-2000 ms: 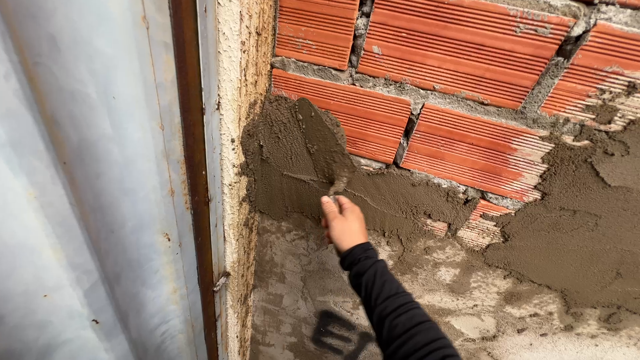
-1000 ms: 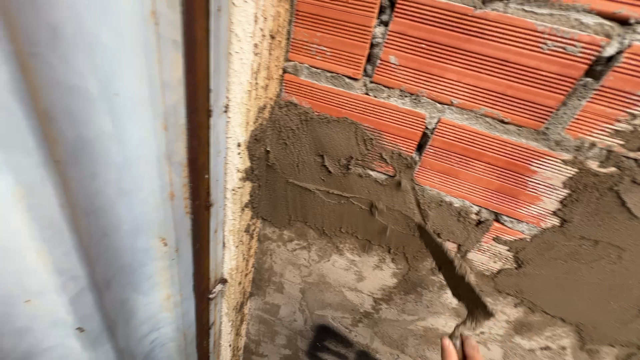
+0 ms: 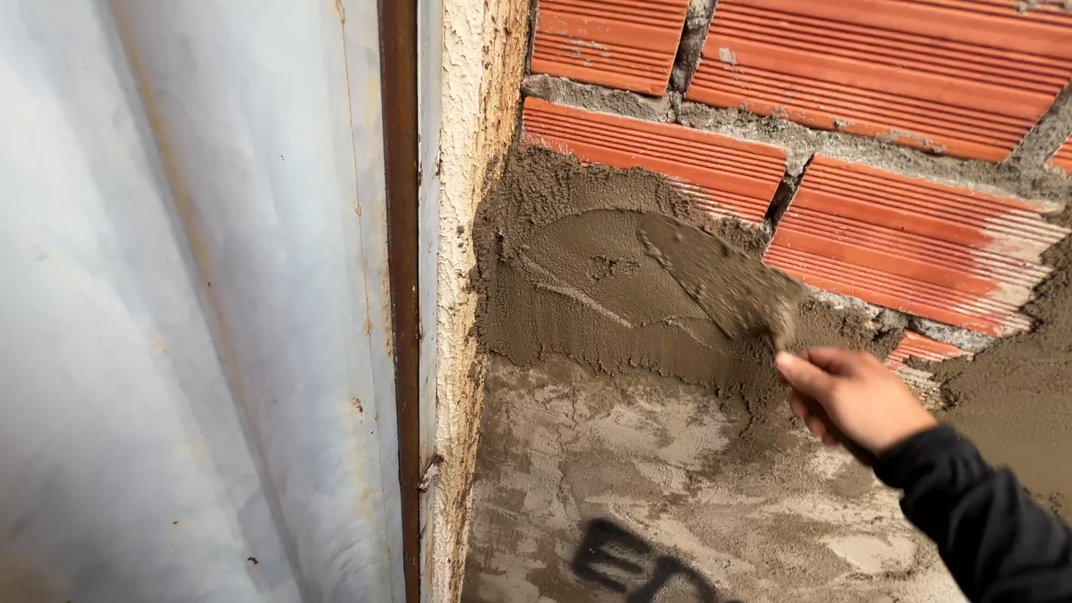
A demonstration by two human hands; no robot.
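My right hand [image 3: 850,402], in a black sleeve, is closed around the handle of a trowel [image 3: 724,272]. Mortar coats the trowel's blade, which points up and left and lies against or just over the wet mortar patch [image 3: 586,310] on the wall. This patch runs from the pale rough corner strip across the lower edge of the red hollow bricks [image 3: 888,243], with a ridge line through its middle. More wet mortar [image 3: 1013,410] covers the wall at the right, partly behind my forearm. My left hand is out of the frame.
A pale corrugated metal sheet [image 3: 209,293] stands at the left, edged by a rusty metal post [image 3: 400,251]. Beside it runs a rough plastered strip [image 3: 461,209]. Below the wet patch is older, stained plaster [image 3: 586,452] with black painted lettering [image 3: 611,557].
From low in the view, my right hand has come back up with the trowel to the wet mortar. The patch has a smoother, curved area near its top that the previous frame does not show.
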